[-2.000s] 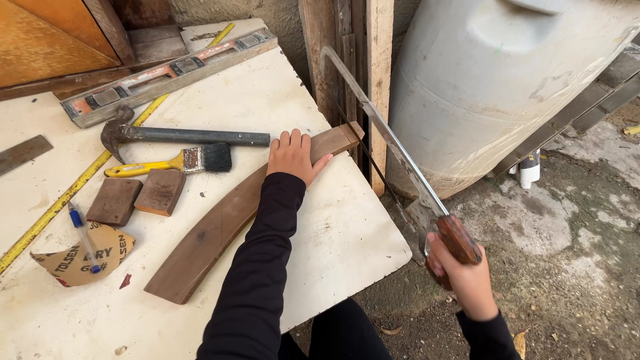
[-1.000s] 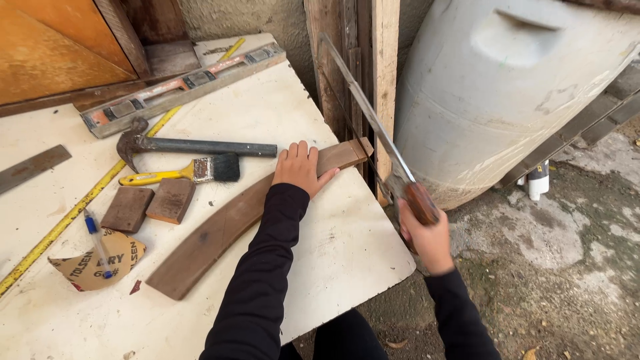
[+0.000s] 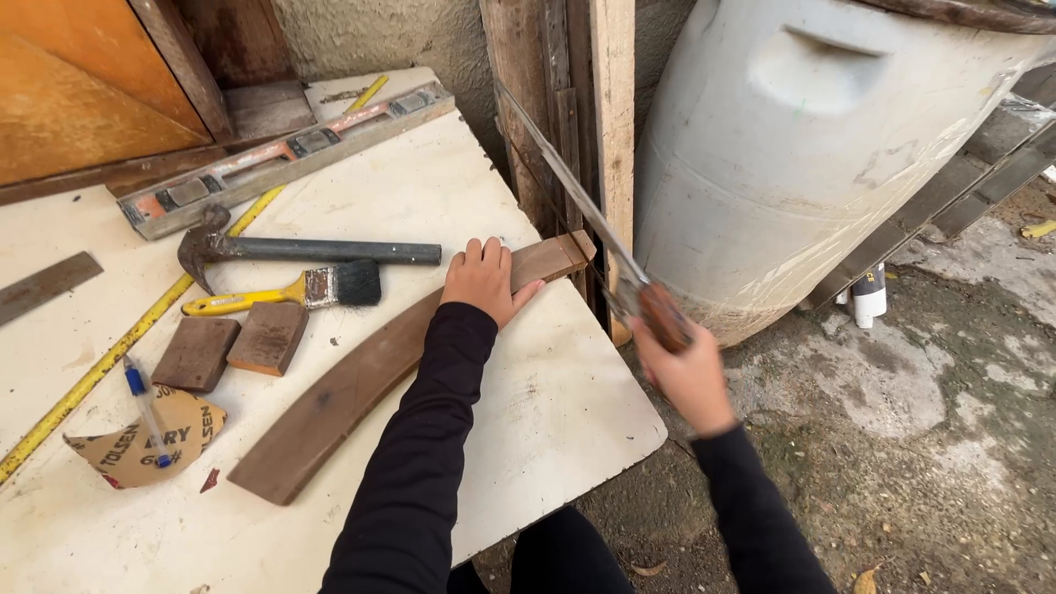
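Observation:
A curved brown wooden piece [image 3: 346, 396] lies across the white tabletop, its far end jutting past the table's edge. My left hand [image 3: 487, 285] presses flat on it near that end, thumb spread along the wood. My right hand [image 3: 685, 371] grips the wooden handle of a bow-framed hacksaw [image 3: 569, 177]. The saw's thin blade crosses the projecting end of the wood, beside a line across it; the depth of any cut cannot be told. Left of my left hand lie a claw hammer [image 3: 330, 251], a paintbrush with a yellow handle [image 3: 247, 302] and two small wooden blocks [image 3: 196, 353] [image 3: 268, 337].
On the white tabletop [image 3: 544, 429] are a spirit level [image 3: 289, 157], a yellow ruler [image 3: 107, 363], a metal strip [image 3: 49, 285], sandpaper [image 3: 186, 425] and a blue-capped pen [image 3: 147, 412]. Upright boards [image 3: 612, 148] and a large plastic barrel [image 3: 792, 165] stand beyond the table's right edge.
My right hand has moved the saw up and forward, toward the upright boards, compared with two seconds ago. My left hand has stayed on the curved wood.

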